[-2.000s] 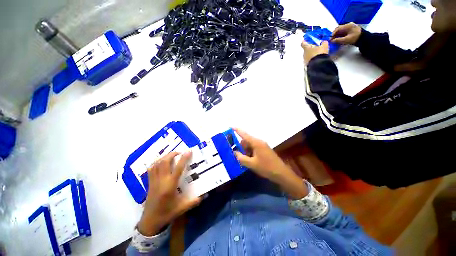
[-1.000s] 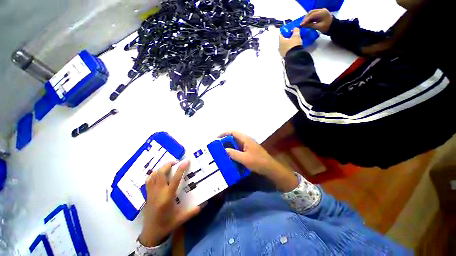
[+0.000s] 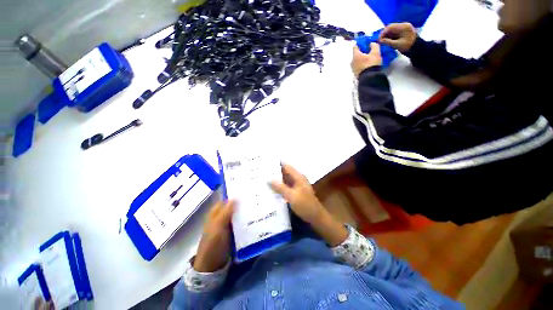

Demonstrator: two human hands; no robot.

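A retail box [image 3: 256,197] is held upright before my body, its white back with small text facing me and a blue edge at its lower end. My left hand [image 3: 217,233] grips its left edge. My right hand [image 3: 298,194] holds its right edge, thumb on the white face. Whether a tray is inside cannot be seen. A flat stack of retail boxes [image 3: 173,203] with blue flaps lies on the table just left of my hands.
A black cable pile [image 3: 242,48] lies centre back, a single loose cable [image 3: 111,134] left of it. A thicker box stack [image 3: 94,75] and a flask [image 3: 40,56] stand back left. Packed boxes [image 3: 60,272] lean at lower left, fingertips beside them. A co-worker [image 3: 449,133] handles a blue tray at right.
The box in my hands has turned from its printed cable face to its white text side and stands more upright. Fingertips have appeared at the packed boxes, lower left.
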